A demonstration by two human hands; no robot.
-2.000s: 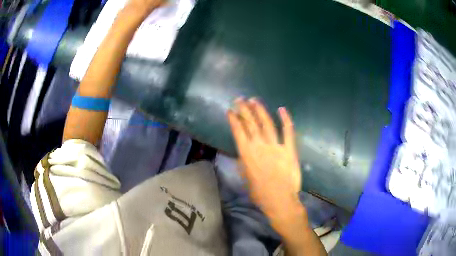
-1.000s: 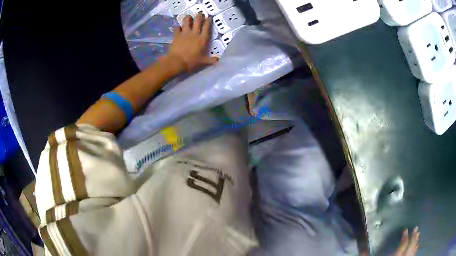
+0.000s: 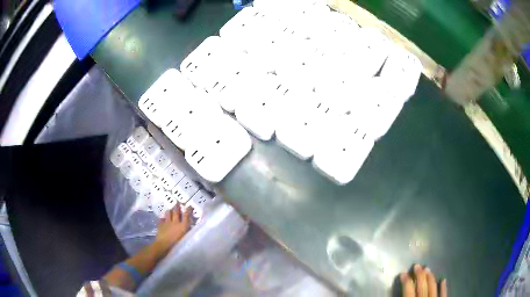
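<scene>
White slotted socket pieces (image 3: 154,165) lie in rows, faces up, inside a translucent plastic liner bag (image 3: 87,104) at the lower left. My left hand (image 3: 176,225) rests with spread fingers on the near end of these rows; whether it grips a piece cannot be told. Larger-looking white socket units (image 3: 218,145) stand packed together on the dark green worktop (image 3: 279,197), slots up. My right hand (image 3: 423,283) is cut off by the bottom edge at the right; only its fingertips show over the worktop, slightly apart, with nothing visible in them.
A black sheet (image 3: 58,197) stands beside the liner bag at the left. A blue sheet (image 3: 93,23) is at the top left. A green surface (image 3: 494,133) runs beyond the worktop's pale far edge. A blurred pale shape (image 3: 488,58) is at the upper right.
The view has swung from the bare worktop and lap to the bag and the white units. My left hand moved from the worktop's far left down onto the bagged pieces and remains there.
</scene>
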